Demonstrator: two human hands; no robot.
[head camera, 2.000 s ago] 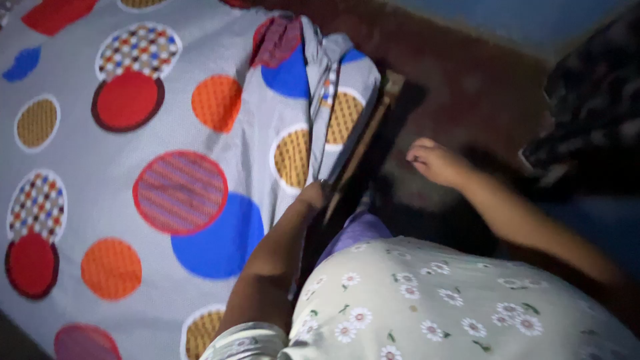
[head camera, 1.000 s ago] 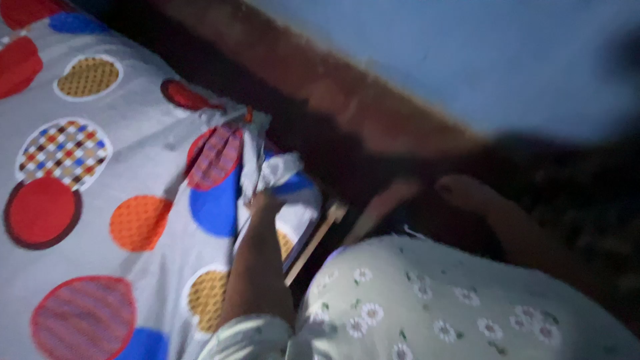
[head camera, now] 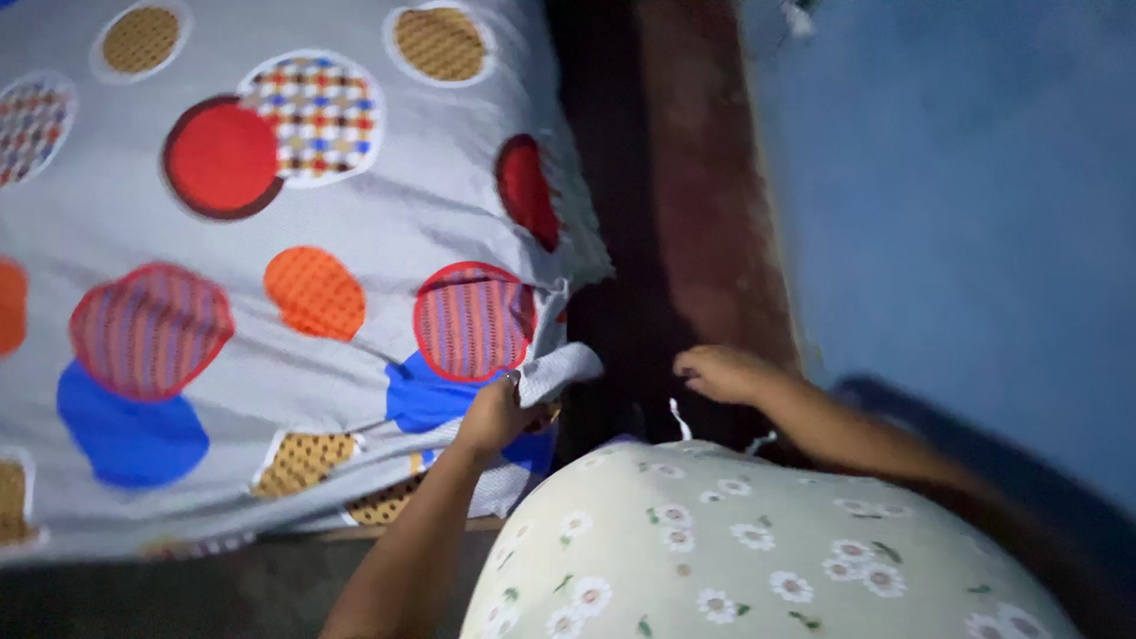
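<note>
A grey bedsheet [head camera: 240, 240] printed with red, blue, orange and checked round shapes covers the bed at the left. My left hand [head camera: 497, 413] grips a bunched fold of it at the bed's near right corner, and a pale flap of cloth [head camera: 561, 368] sticks out past my fingers. The sheet is creased around that grip. To the right, apart from the bed, my right hand [head camera: 714, 373] hangs in the air with its fingers curled; whether anything is between them cannot be told.
A blue wall [head camera: 941, 213] with a reddish lower band [head camera: 710, 177] runs along the right side. A dark gap separates it from the bed. The bed's wooden edge [head camera: 355, 532] shows below the sheet. My flowered top fills the bottom of the view.
The view has swung round a lot, with more of the wall now showing. My left hand stays at the sheet's corner area. My right hand remains off the bed.
</note>
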